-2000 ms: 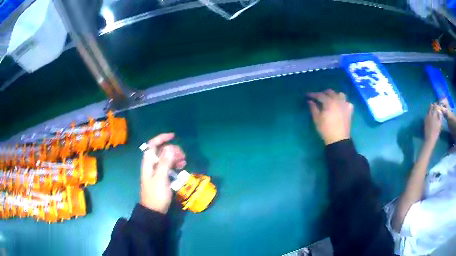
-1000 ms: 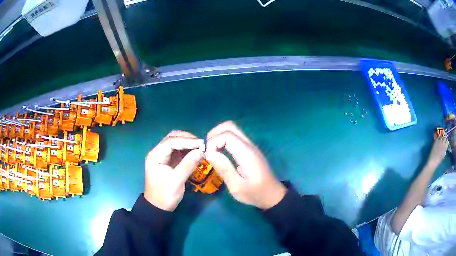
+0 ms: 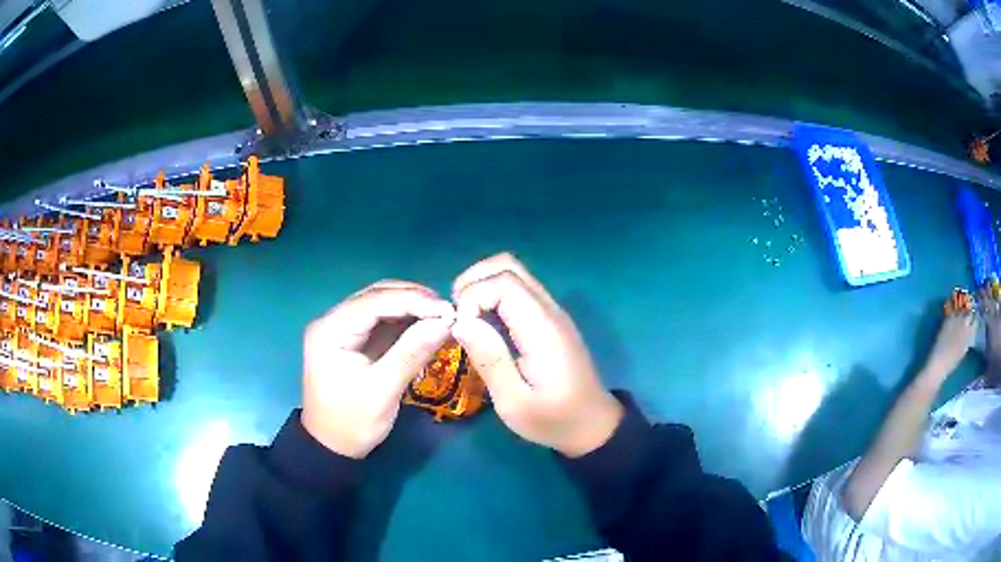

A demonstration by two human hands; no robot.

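An orange housing (image 3: pixel 445 386) lies on the green bench, partly hidden below and between my hands. My left hand (image 3: pixel 368 357) and my right hand (image 3: pixel 532 357) meet above it, fingertips pinched together. A tiny pale part (image 3: pixel 450 315) shows between the fingertips; it is mostly hidden, and its exact type cannot be told. The lead of this housing is not clearly visible.
Three slanting rows of orange housings with white leads (image 3: pixel 176 209) stand at the left. A metal rail (image 3: pixel 494 121) and post (image 3: pixel 263 77) edge the bench. A blue tray (image 3: pixel 902 263) of small white parts lies at right, beside scattered dots. A person in white (image 3: pixel 933 472) works at far right.
Two seconds ago my right hand was out near the blue tray; it has come in to meet my left hand over the housing. Since one second ago the hands have barely moved.
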